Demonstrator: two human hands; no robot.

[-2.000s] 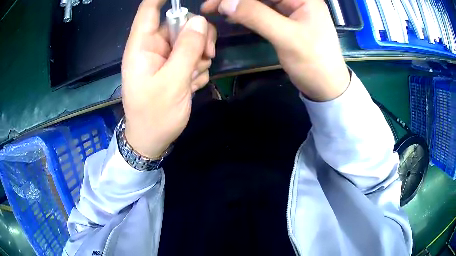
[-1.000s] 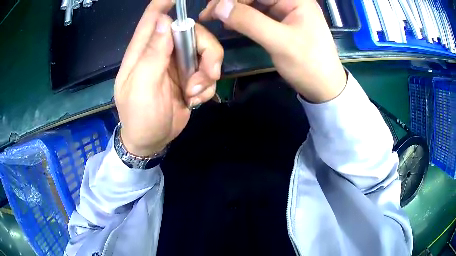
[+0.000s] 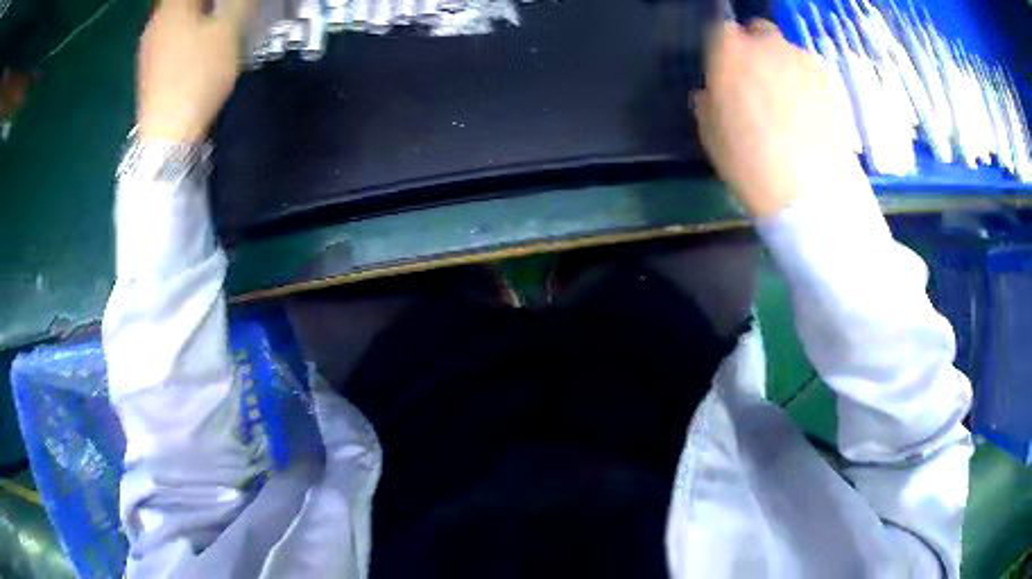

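Observation:
The black tray [image 3: 475,113] lies in front of me on the bench. Silvery shafts [image 3: 373,20], blurred by motion, lie along its far part near the top edge of the picture. My left hand [image 3: 187,79] is at the tray's left side, its fingers blurred and partly cut off by the picture's top edge. My right hand [image 3: 775,119] is at the tray's right side, fingers bent and blurred. Whether either hand grips the tray's rim cannot be told. No shaft shows in either hand.
A blue tray [image 3: 900,181] with dense bright rods is right of my right hand. The green bench [image 3: 68,215] has a yellowish front edge. Below it stand a plastic-covered blue crate [image 3: 68,452] at left and another blue crate [image 3: 1007,339] at right.
My hands have moved apart to opposite sides of the black tray. The shaft that my left hand held upright is no longer seen there. The view has shifted, showing more of the tray and its shafts.

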